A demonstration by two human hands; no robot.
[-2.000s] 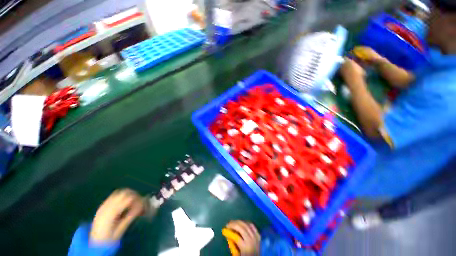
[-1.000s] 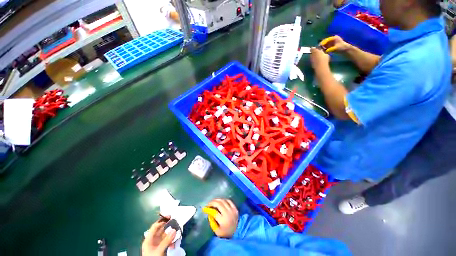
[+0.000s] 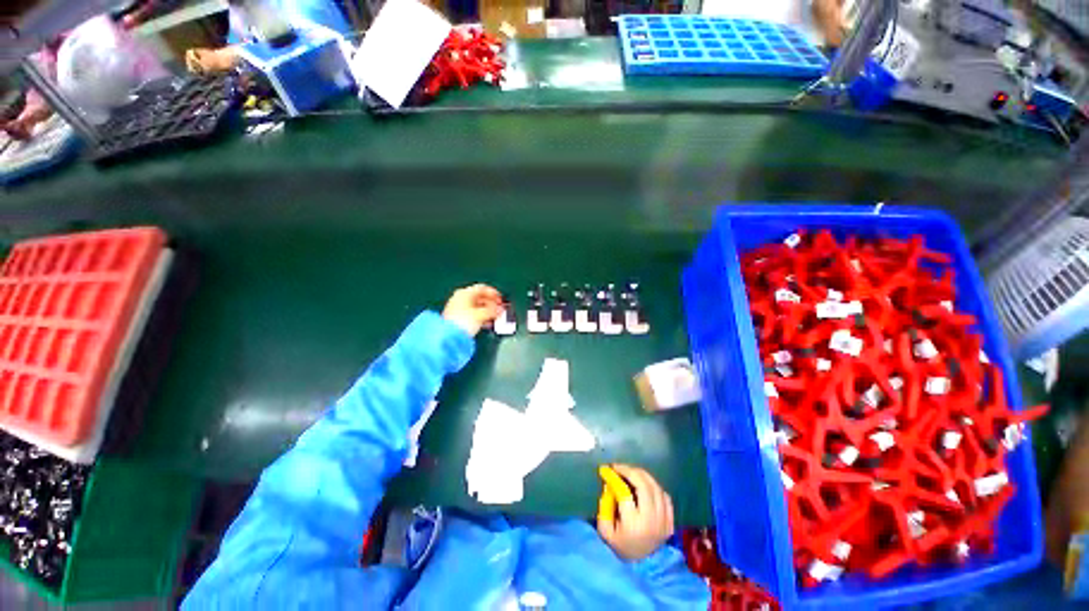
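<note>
Several small modules with pale bases and black tails stand in a row (image 3: 585, 315) on the dark green bench. My left hand (image 3: 474, 308) is at the row's left end, its fingertips on the leftmost module (image 3: 505, 321). My right hand (image 3: 641, 516) rests low near the bench's front edge, with yellow finger cots on its fingers. Its fingers are curled and their undersides are hidden; no held object shows. White wipes (image 3: 525, 436) lie between me and the row. A beige-white block (image 3: 671, 384) sits beside the blue bin.
A blue bin (image 3: 726, 418) heaped with red clamps is at right, a fan (image 3: 1051, 281) beyond it. Red blister trays (image 3: 72, 322) and a green bin (image 3: 137, 525) are at left. Across the bench are a light-blue tray (image 3: 717, 48), more clamps and a person's hand.
The view has swung, so the blue bin now appears farther right. My left hand has moved from the wipes, where it held a dark piece, to the row's left end. My right hand stays low.
</note>
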